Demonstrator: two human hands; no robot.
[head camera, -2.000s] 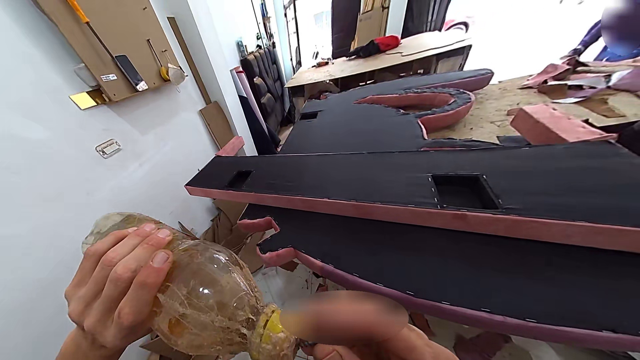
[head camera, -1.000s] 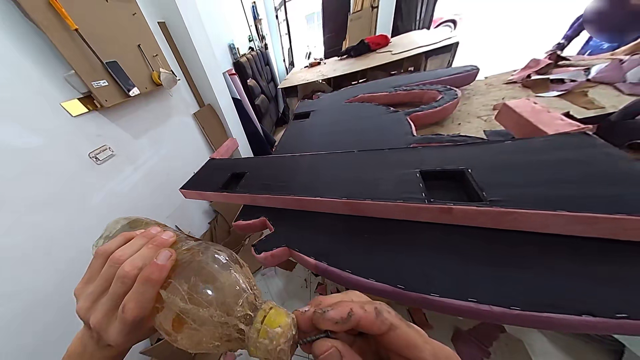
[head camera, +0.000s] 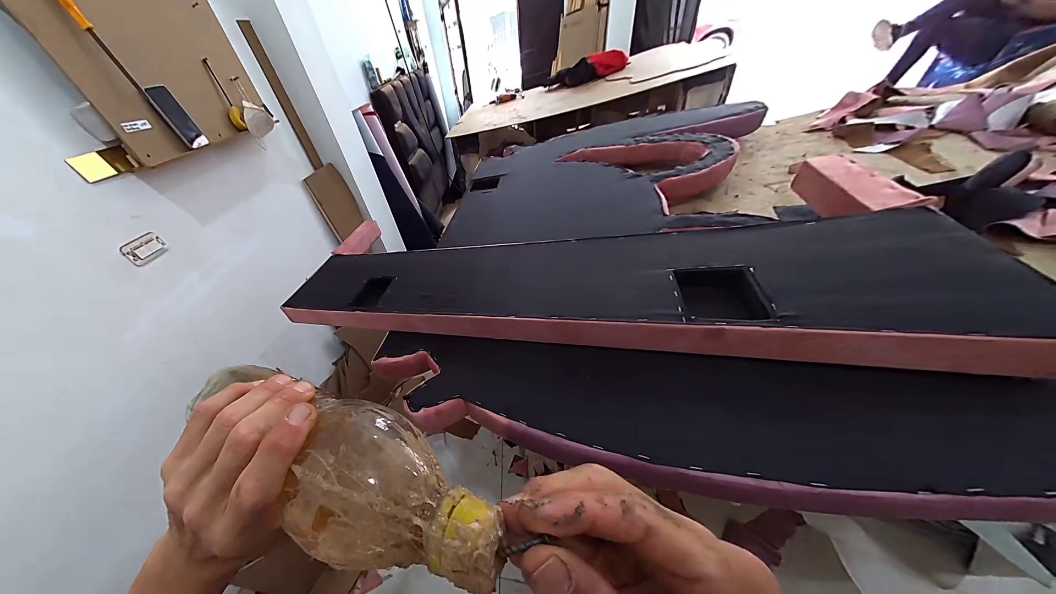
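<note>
My left hand (head camera: 235,462) grips the body of a clear plastic bottle (head camera: 363,478), smeared with dried tan residue and tilted neck-down to the right. Its yellow cap (head camera: 467,528) is crusted with the same residue. At the cap's end, the thumb and fingers of my right hand (head camera: 610,528) pinch a thin dark threaded piece, perhaps a screw (head camera: 525,544). Beyond the hands lies a long panel (head camera: 528,280) with black fabric stapled on and pink sides. Below it is a second black panel (head camera: 660,429) with a curved mauve edge.
A white wall (head camera: 82,330) with a cardboard board (head camera: 140,74) holding tools stands at left. Further off are a black-covered piece with a curved cutout (head camera: 561,198), a wooden table (head camera: 594,95) and pink fabric scraps (head camera: 949,115). A person (head camera: 965,41) is at the upper right.
My right fingers, blurred two seconds before, show clearly at the cap. The person at the upper right has shifted, one arm now reaching down to the scraps.
</note>
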